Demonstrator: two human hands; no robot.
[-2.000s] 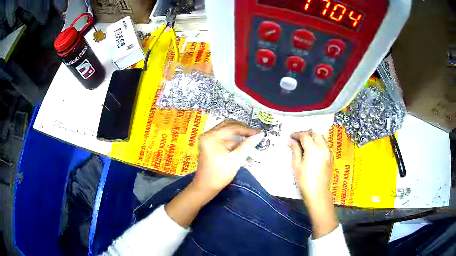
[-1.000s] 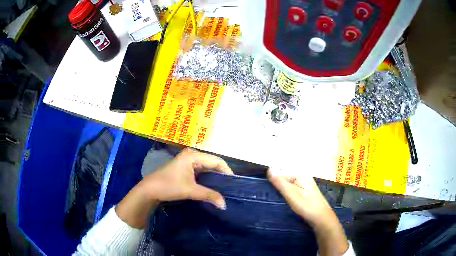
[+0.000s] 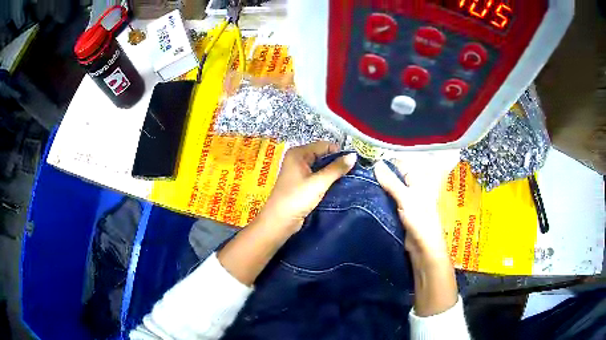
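Dark blue jeans with pale stitching run from the lap up to the button attaching machine. My left hand pinches the top edge of the jeans just left of the working point under the machine head. My right hand holds the same edge just right of it. The denim edge sits below the yellowish label. The lower die is hidden under the cloth. Whether a button is in place cannot be seen.
Silvery fasteners lie in a heap left of the machine and in a bag right. A black phone, red-capped bottle, white box and yellow-handled tool are at left. A blue bin stands below the table.
Both hands have moved up and forward from the lap, bringing the denim edge under the machine head. The display's last digits changed from 04 to 05.
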